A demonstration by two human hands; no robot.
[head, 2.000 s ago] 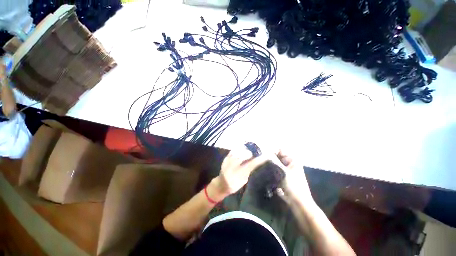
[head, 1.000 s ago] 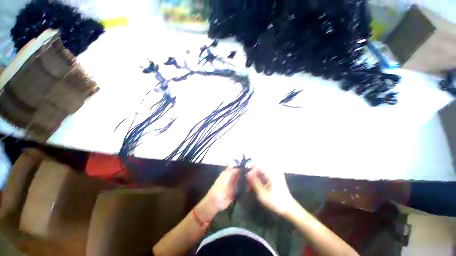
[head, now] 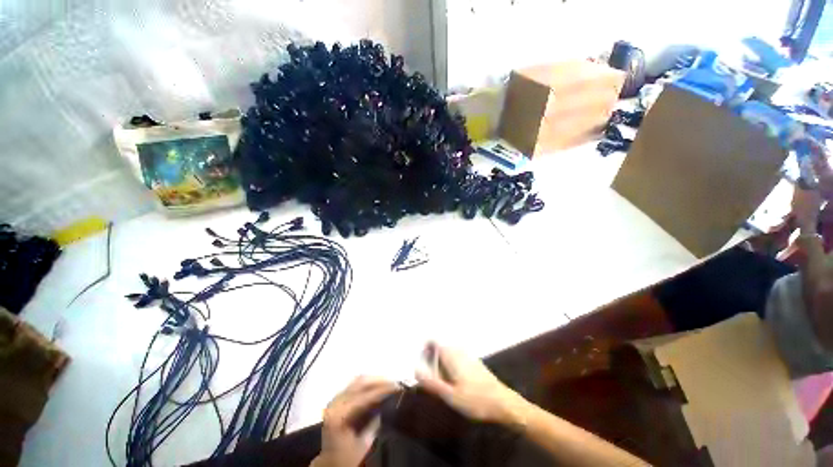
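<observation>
My left hand [head: 352,421] is at the table's front edge, fingers curled around a dark item, apparently a black coiled cable; the dark background hides most of it. A small dark tip shows at its fingertips. My right hand [head: 470,388] is close beside it, fingers bent toward that tip; whether it grips anything is unclear. A hank of thin black cables [head: 315,337] curves over the white table [head: 511,292], its connectors [head: 164,294] at the far end. Several short black twist ties [head: 408,255] lie right of the hank.
A large pile of black bundles [head: 352,137] stands at the back, beside a picture bag [head: 190,169] and a blue-and-white item [head: 504,155]. A closed box [head: 571,105] and an upright cardboard piece [head: 699,169] are at right. Another person's arm [head: 808,237] shows at the far right.
The view has swung right and up, bringing in the wall, boxes and another person at right. My hands stay close together; the hank still lies on the table.
</observation>
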